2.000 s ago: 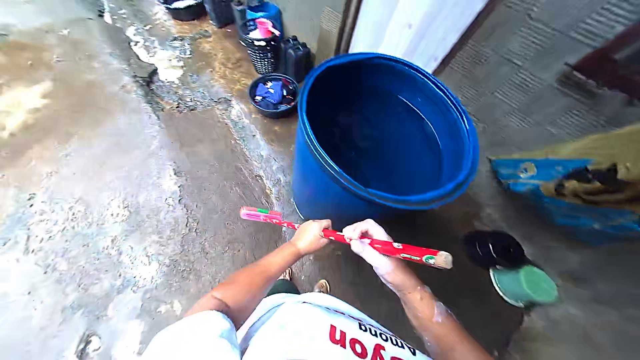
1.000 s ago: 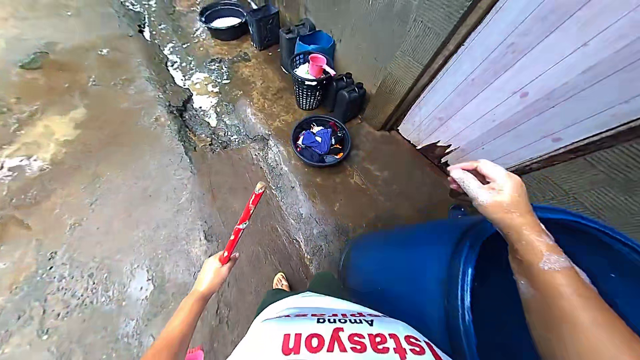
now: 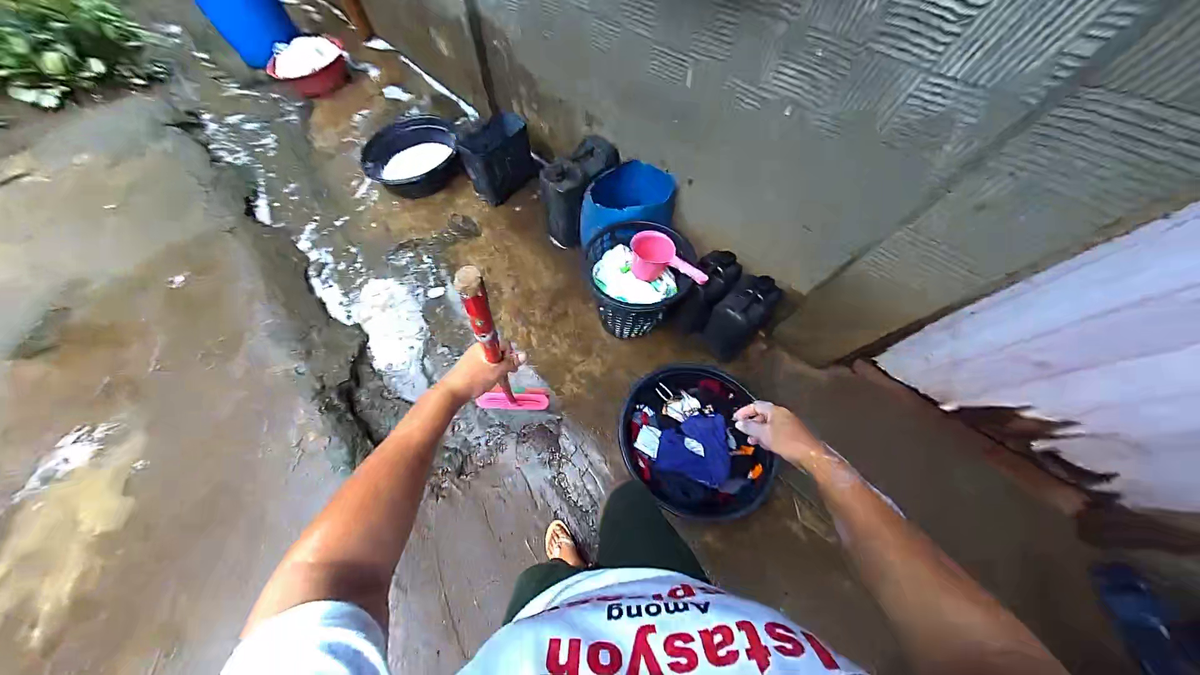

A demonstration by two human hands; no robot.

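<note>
My left hand [image 3: 480,373] is closed around the red handle [image 3: 478,314] of a tool whose pink plastic head [image 3: 514,400] points down toward the wet ground; the head's exact kind cannot be told. Above the right edge of a round black basin [image 3: 630,441] is my right hand [image 3: 771,429], wet or soapy, with its fingers partly curled and nothing seen in them. Dark, blue and white clothes [image 3: 696,452] fill that basin. Beyond it, a pink dipper [image 3: 653,255] lies on white laundry [image 3: 623,281] in a black plastic basket [image 3: 633,319].
Black jerrycans [image 3: 741,314] and a cut blue container [image 3: 633,187] line the concrete wall [image 3: 750,122]. Farther off are a black basin [image 3: 380,178] with whitish contents, a red basin [image 3: 323,80] and a blue drum [image 3: 246,28]. A cracked, uneven edge [image 3: 352,394] runs along the ground at left.
The view has turned from the large blue drum toward the laundry containers. Both hands held the red handle at first; my right hand has let go, and the left still holds it.
</note>
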